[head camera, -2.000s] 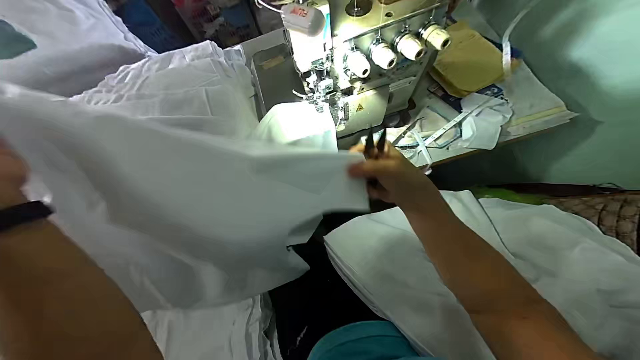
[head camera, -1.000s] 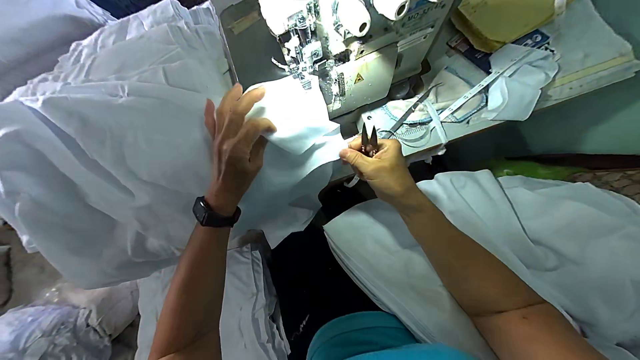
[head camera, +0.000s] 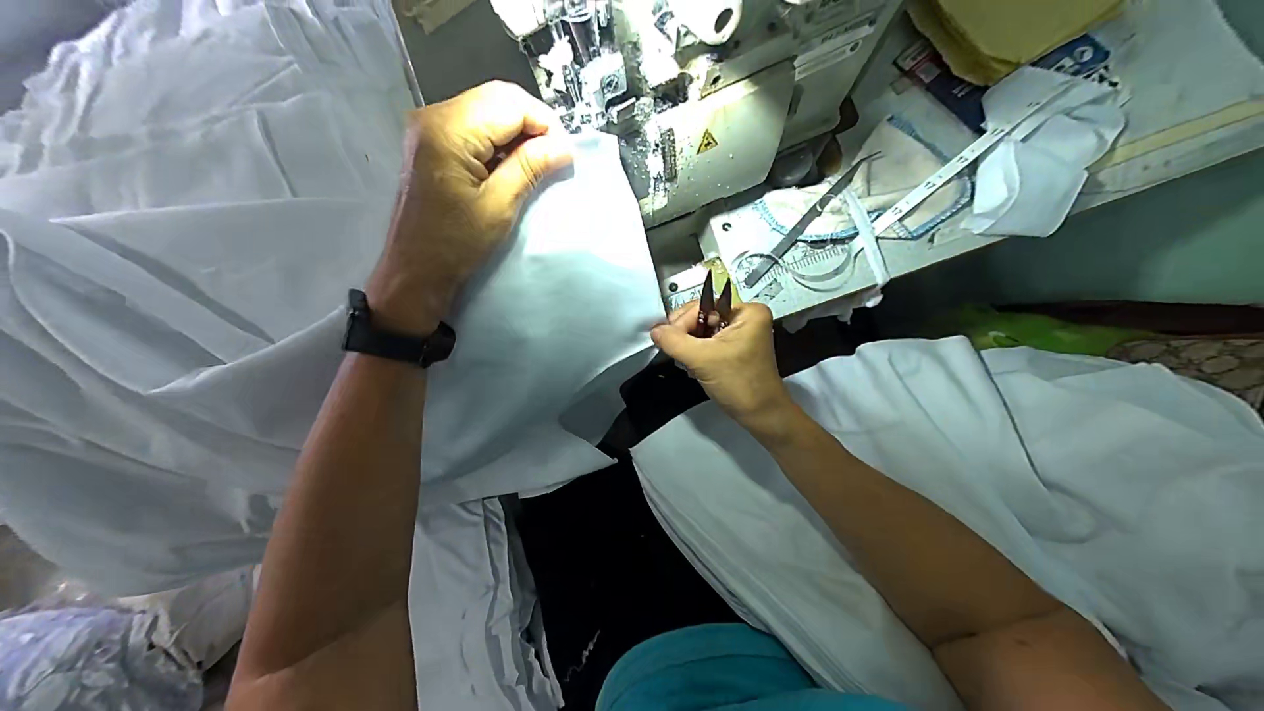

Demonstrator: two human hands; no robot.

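Note:
A white fabric piece [head camera: 563, 286] lies under my hands, its upper edge at the needle area of a sewing machine [head camera: 726, 128]. My left hand [head camera: 474, 173] pinches the fabric's upper edge between thumb and fingers, just left of the presser foot. At the right edge of the same piece, my right hand [head camera: 726, 351] grips the cloth between thumb and finger. Small thread snips [head camera: 713, 301] are tucked in that right hand, blades pointing up and apart. Whether the cloth is under the presser foot is hard to tell.
Heaped white fabric [head camera: 197, 257] fills the left side; more white cloth [head camera: 948, 474] lies at the right. On the machine table are tweezers [head camera: 815, 217], a measuring tape [head camera: 948, 168], white scraps [head camera: 1047, 148] and yellow material [head camera: 1007, 35]. A plastic bag [head camera: 99, 652] sits lower left.
My left hand has moved up from lying spread on the cloth to pinching its edge by the needle area. The right hand keeps hold of the snips. The view has moved closer.

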